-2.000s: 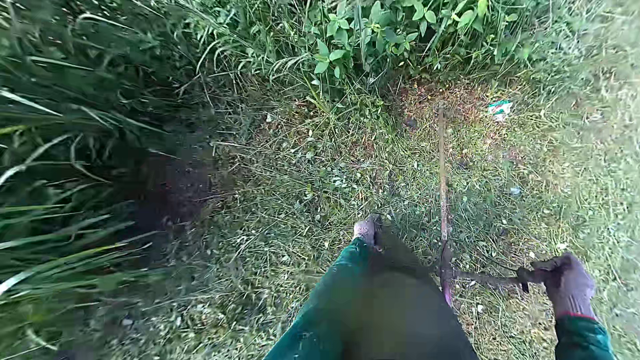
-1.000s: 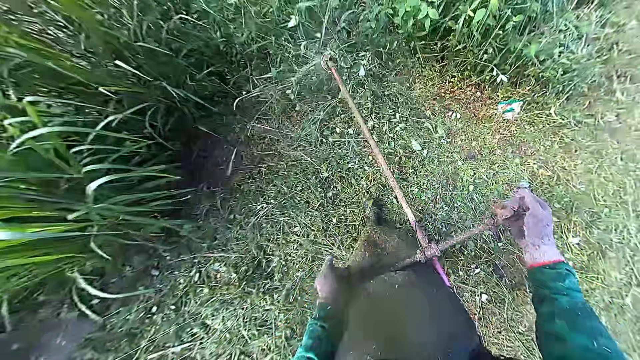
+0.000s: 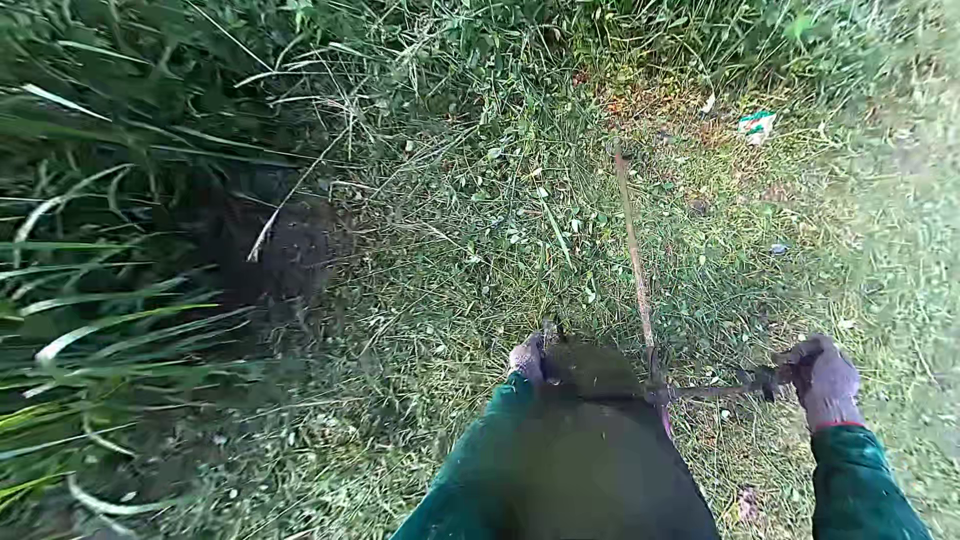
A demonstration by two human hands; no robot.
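Note:
A long tool shaft [image 3: 634, 247], probably of a brush cutter, runs up and away from a crossbar handle [image 3: 712, 391] in front of my body. My right hand [image 3: 825, 379], in a pale work glove with a red cuff edge, is closed around the bar's right grip. My left hand [image 3: 529, 358], gloved too, is closed at the bar's left end, partly hidden by the dark clothing or apron. The far tip of the shaft lies over cut grass [image 3: 480, 247], and no cutting head can be made out there.
Tall long-bladed grass [image 3: 112, 330] stands at the left beside a dark patch of bare soil [image 3: 292, 247]. Leafy weeds [image 3: 510, 45] grow along the top. A green and white wrapper [image 3: 756, 126] lies on the ground at the upper right.
The shaft's far end has swung from the upper left to the right, as it pointed two seconds ago. Both hands have kept their grip on the bar.

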